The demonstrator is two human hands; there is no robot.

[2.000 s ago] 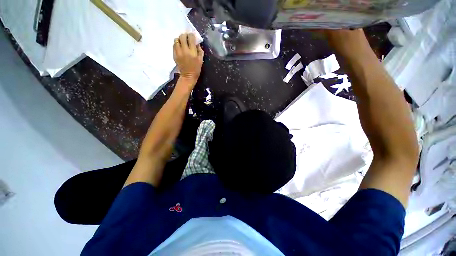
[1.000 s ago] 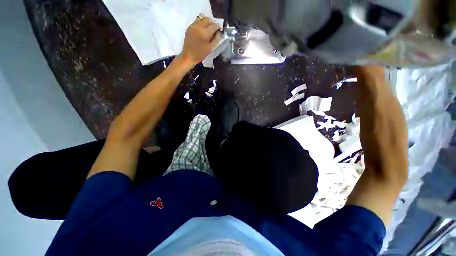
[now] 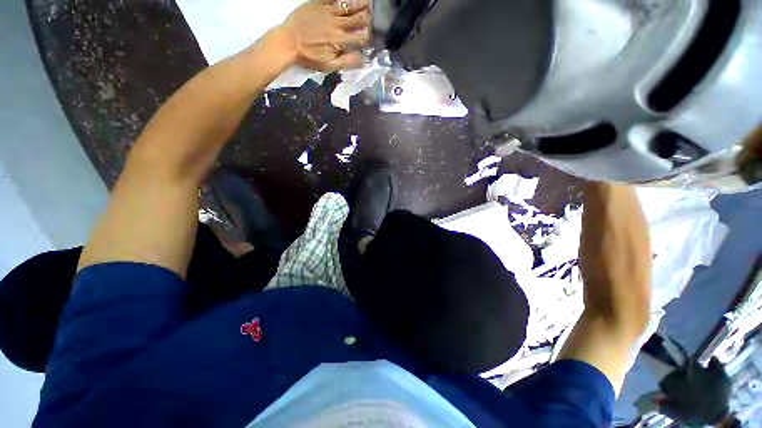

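Note:
The large grey motor body of the cutting machine (image 3: 601, 84) fills the upper right. Its flat silver base plate (image 3: 422, 92) lies on the dark table at top centre. The white fabric lay (image 3: 230, 29) is at the top edge, partly cut off by the frame. My left hand (image 3: 330, 33) presses on the lay's edge beside the machine, fingers towards the blade area and close together. A white offcut (image 3: 355, 86) hangs just below my fingers, against the base plate. My right hand is hidden behind the motor; only the forearm shows.
Small white scraps (image 3: 347, 150) lie on the dark table (image 3: 109, 79), which curves along the left. More offcuts and strips (image 3: 535, 226) are heaped at right of centre. White cloth (image 3: 677, 242) is piled further right. Part of another person (image 3: 698, 391) shows at the lower right.
The motor body has come lower and looks larger. The black bar and yellow-brown strip have left view. My left hand has moved up along the lay to beside the machine, and an offcut now shows there.

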